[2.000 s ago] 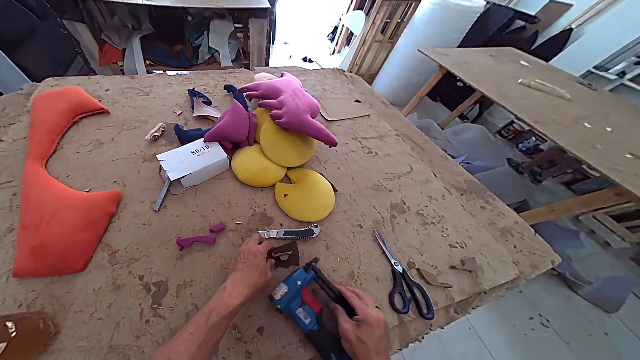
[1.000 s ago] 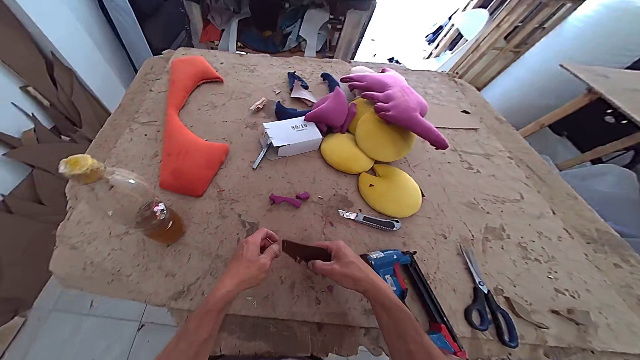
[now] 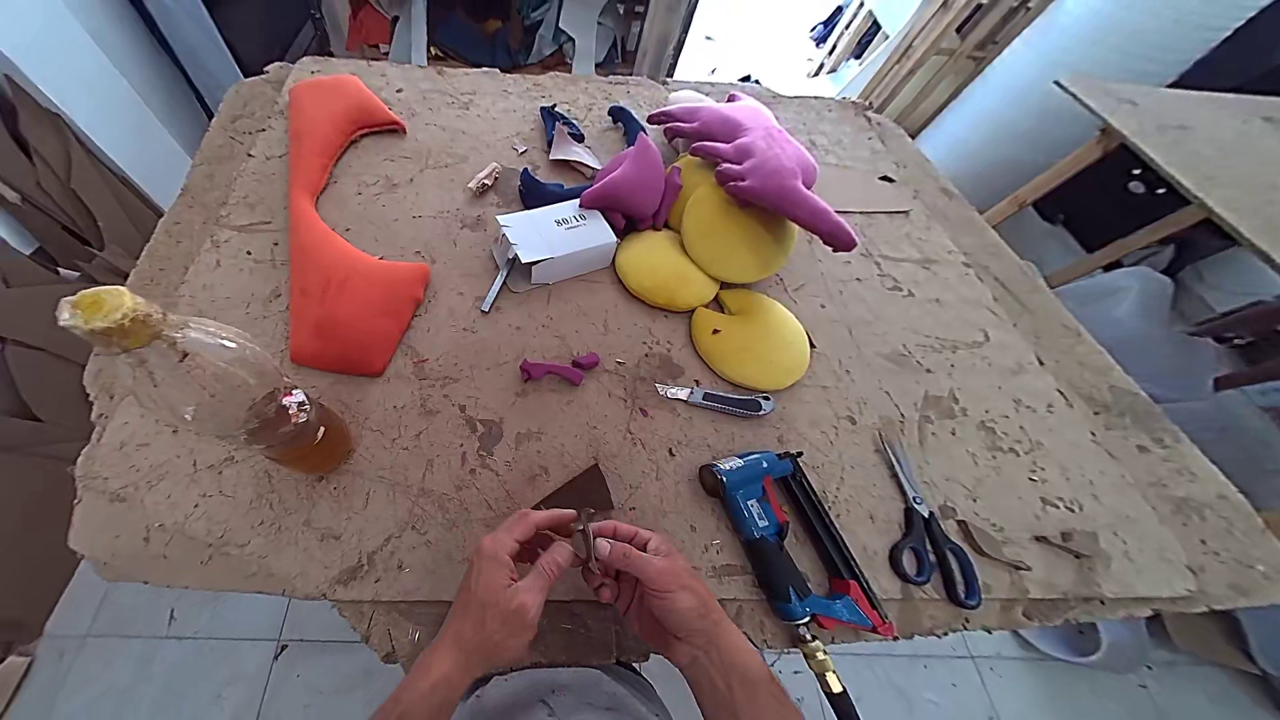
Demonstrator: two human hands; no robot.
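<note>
Near the table's front edge my left hand [image 3: 510, 585] and my right hand [image 3: 655, 585] meet, pinching a small, thin brownish piece [image 3: 585, 540] between their fingertips. Its material cannot be told. Just beyond them a dark brown flat piece [image 3: 582, 492] lies on the table. A blue and black pneumatic staple gun [image 3: 765, 530] lies right of my right hand, its hose fitting over the edge. Scissors [image 3: 930, 540] with dark handles lie farther right. A grey utility knife [image 3: 715, 399], blade showing, and small purple padded pieces [image 3: 555, 370] lie beyond my hands.
A bottle of amber liquid [image 3: 300, 430] stands left on the worn table [image 3: 420, 420]. Behind are an orange padded shape [image 3: 335, 270], a white box [image 3: 560, 240], yellow cushions [image 3: 750, 340] and a pink hand-shaped cushion [image 3: 750, 150]. A second table [image 3: 1190, 150] stands at the right.
Two seconds ago my right hand was on the staple gun; it now lies released. My hands have come together on the small piece. The dark brown piece lies on the table.
</note>
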